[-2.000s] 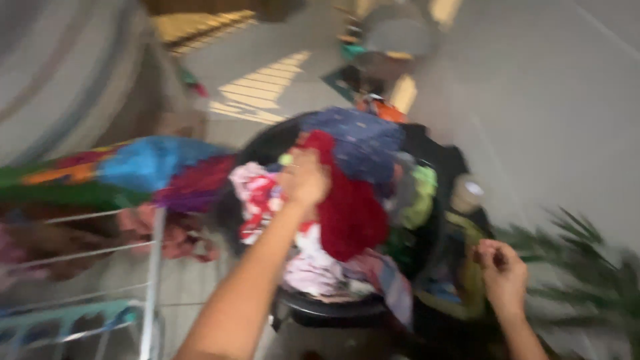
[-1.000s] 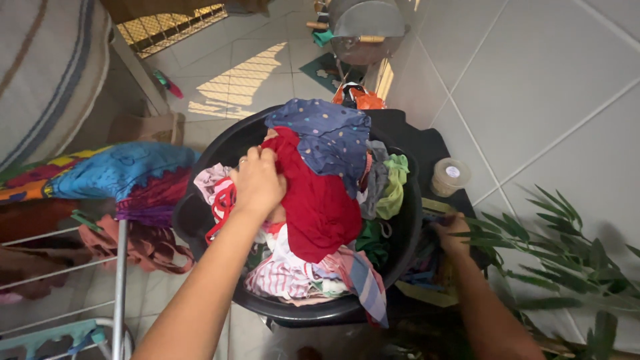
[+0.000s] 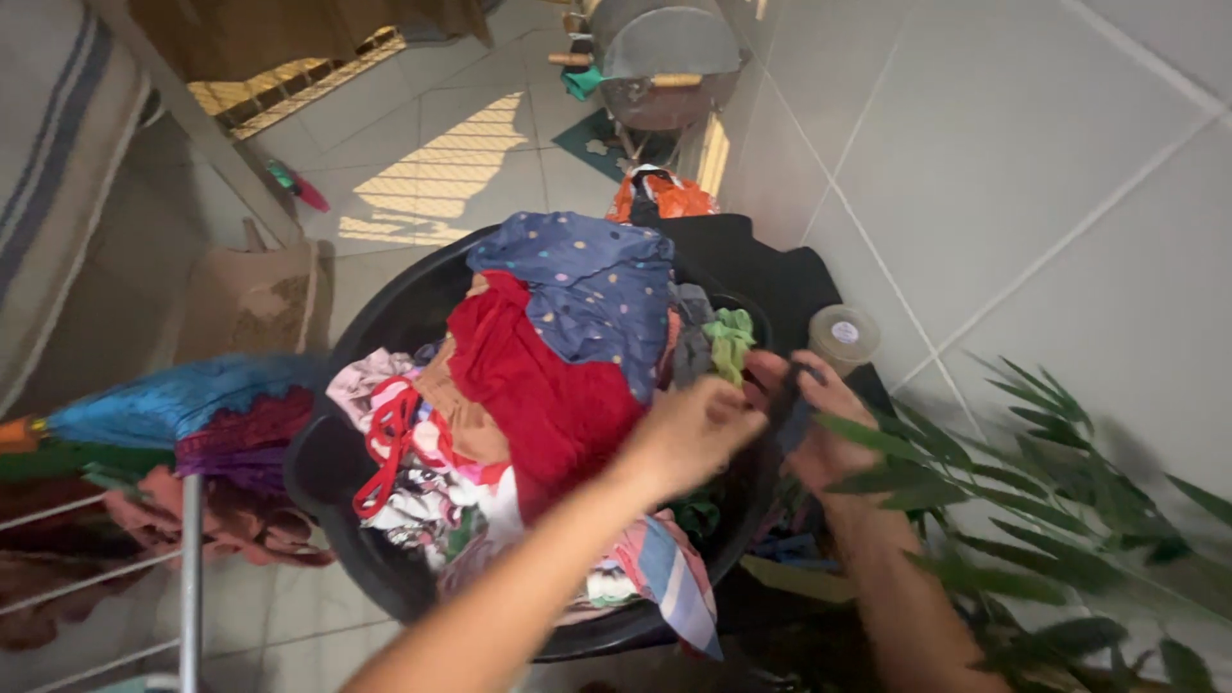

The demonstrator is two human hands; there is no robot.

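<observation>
A round black plastic tub [image 3: 385, 568] is heaped with clothes, among them a red garment [image 3: 539, 395], a blue dotted cloth [image 3: 597, 279] and a light green cloth [image 3: 730, 339]. My left hand [image 3: 698, 433] reaches over the tub's right side, fingers bent, close to my right hand. Raised at the rim, my right hand [image 3: 818, 414] has a small dark item [image 3: 791, 385] between thumb and fingers; blur hides what it is. Whether my left hand also grips something cannot be told.
A lidded plastic container [image 3: 843, 337] stands right of the tub, before a tiled wall. Leafy plant fronds [image 3: 1049, 510] reach in from the lower right. A drying rack [image 3: 191, 587] with hanging clothes is at left. An orange bag [image 3: 664, 195] and a metal barbecue [image 3: 664, 72] lie beyond.
My left hand has left the red garment and moved right, near my right hand. My right hand has come up from the items beside the tub with a small dark item.
</observation>
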